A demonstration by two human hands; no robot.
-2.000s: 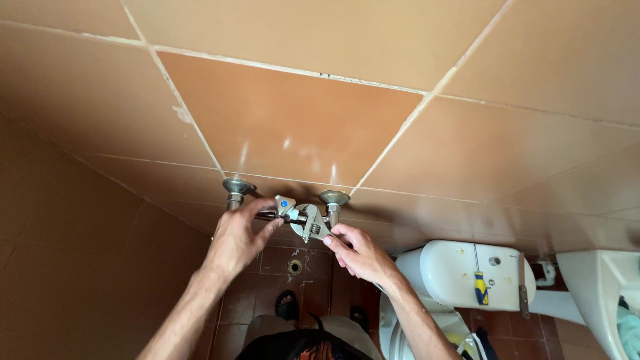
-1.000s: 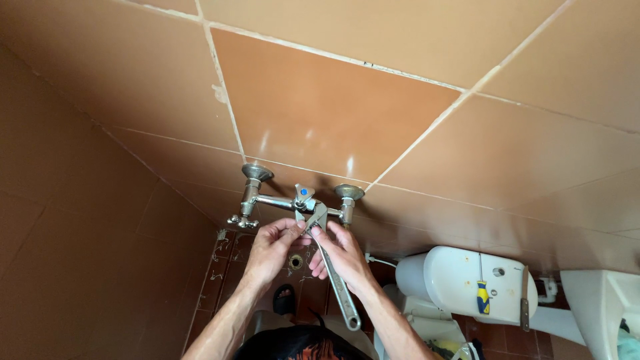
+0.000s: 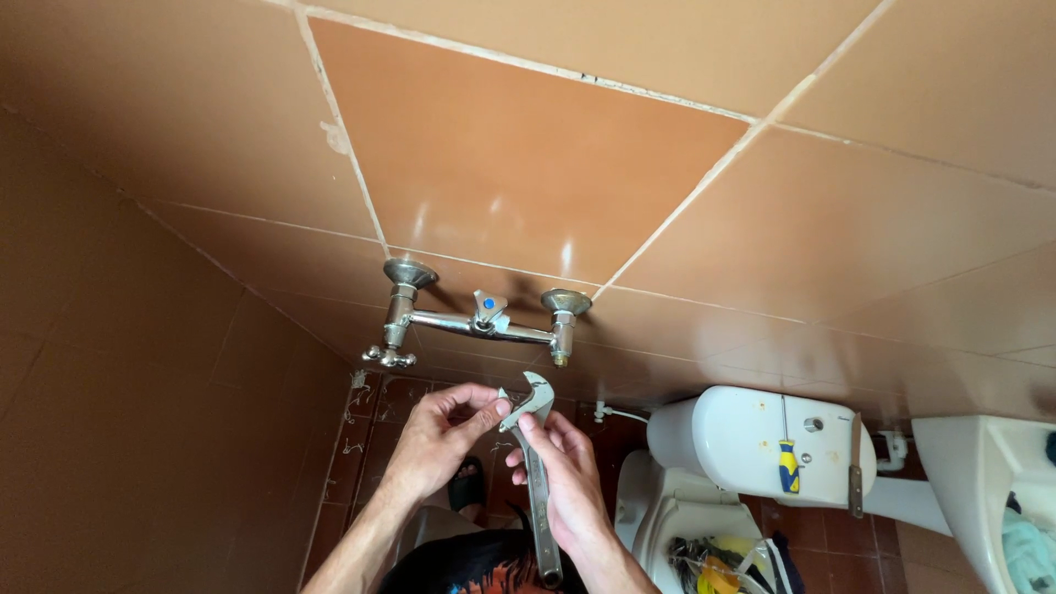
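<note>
My right hand (image 3: 561,470) holds a steel adjustable wrench (image 3: 536,487) by the upper handle, its jaws upward and its handle end toward me. At the wrench's head, the fingers of my left hand (image 3: 441,437) pinch a small light piece (image 3: 502,398) beside the jaw; whether it is part of the wrench I cannot tell. Above both hands, a chrome wall mixer tap (image 3: 445,322) spans two round wall flanges. A triangular handle with a blue dot (image 3: 489,304) sits at its middle, a cross handle (image 3: 388,356) at its left end. The right end shows a brass-coloured tip (image 3: 561,360).
At the right, a toilet cistern (image 3: 718,445) bears a yellow and blue screwdriver (image 3: 789,466) and a knife (image 3: 855,470). A bag of things (image 3: 718,569) lies on the toilet below. The washbasin (image 3: 949,445) is at the far right. Tiled walls rise behind the tap.
Both hands and the wrench have come away from the tap, down toward me. Two seconds ago the wrench head was at the tap's middle, with the left hand beside it.
</note>
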